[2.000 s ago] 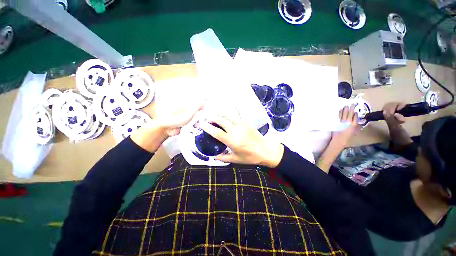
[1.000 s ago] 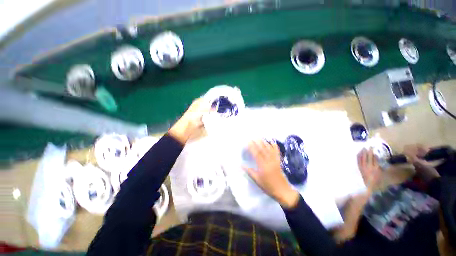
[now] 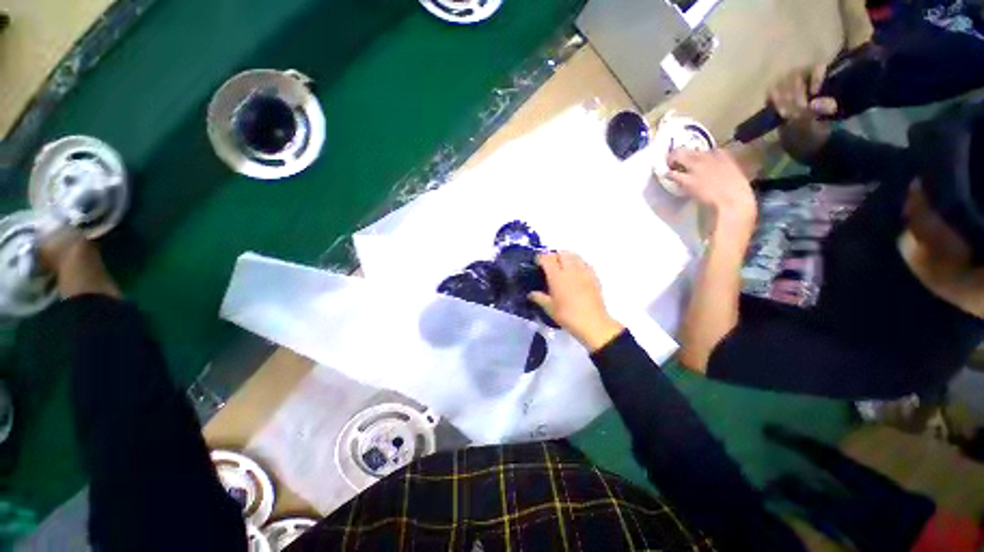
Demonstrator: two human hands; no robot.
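Note:
My left hand (image 3: 76,264) is far left over the green conveyor, its fingers at the rim of a white round housing (image 3: 16,264) that overlaps another white round housing (image 3: 81,185). My right hand (image 3: 577,299) touches the right side of the glossy black round centre parts (image 3: 518,270) clustered on a white sheet (image 3: 583,162); whether it grips one cannot be told. A translucent white sheet (image 3: 313,313) covers some black parts. A bare white housing (image 3: 383,444) with a small dark centre lies before my lap.
A white unit with black centre (image 3: 267,124) lies on the green conveyor (image 3: 367,65). More white housings (image 3: 240,485) are at the lower left. At the right, another worker's hand (image 3: 712,178) touches a white unit beside a dark screwdriver (image 3: 755,125). A grey box (image 3: 637,49) stands behind.
The view has turned. My left hand has moved from the unit with a dark centre to the housings at far left. My right hand has moved onto the black parts.

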